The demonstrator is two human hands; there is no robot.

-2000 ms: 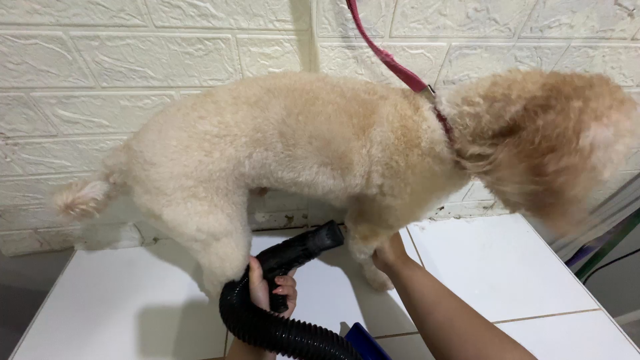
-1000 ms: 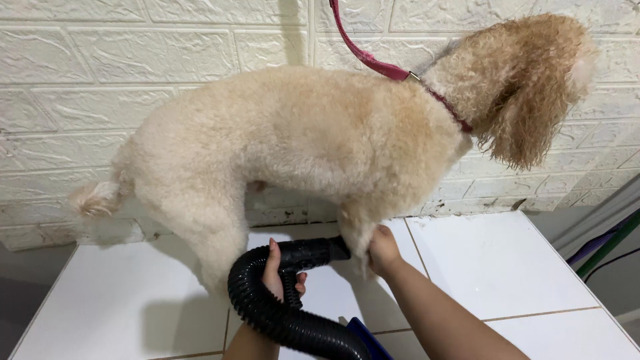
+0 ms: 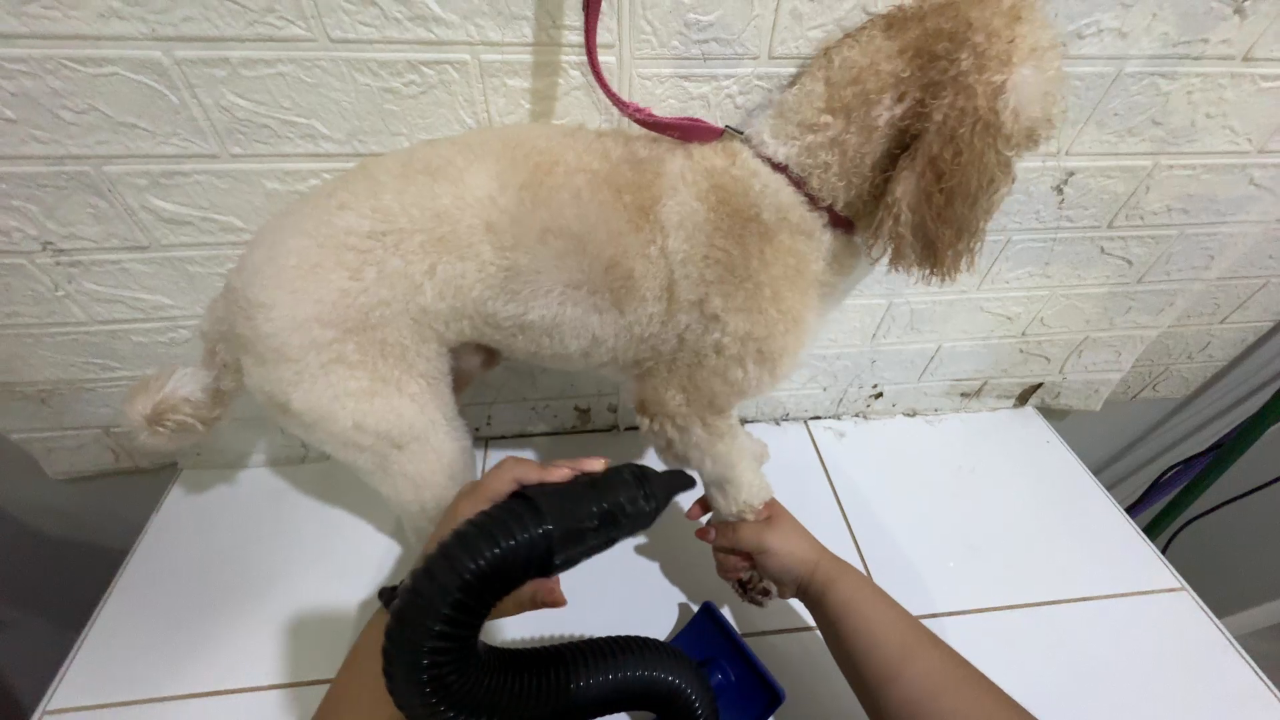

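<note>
A cream and tan curly-coated dog (image 3: 530, 250) stands side-on on a white tiled table, its head at the upper right. A red collar (image 3: 800, 190) circles its neck, with a red leash (image 3: 640, 115) running up from it. My left hand (image 3: 500, 520) grips the black nozzle (image 3: 600, 510) of a ribbed dryer hose (image 3: 470, 600), partly hidden behind it; the nozzle tip points at the dog's front leg. My right hand (image 3: 765, 550) is closed around the lower part of that front leg (image 3: 710, 450), the dark-padded paw showing below my fingers.
White textured brick-pattern wall panels (image 3: 330, 100) stand right behind the dog. A blue plastic object (image 3: 725, 665), perhaps a slicker brush, lies under the hose on the white tiled table (image 3: 980, 520). Green and purple cords or straps (image 3: 1210, 470) hang beyond the table's right edge.
My right hand now holds the front leg raised off the table. The nozzle has tilted, its tip upward beside the leg. The dog's head was blurred in motion at first and is now higher.
</note>
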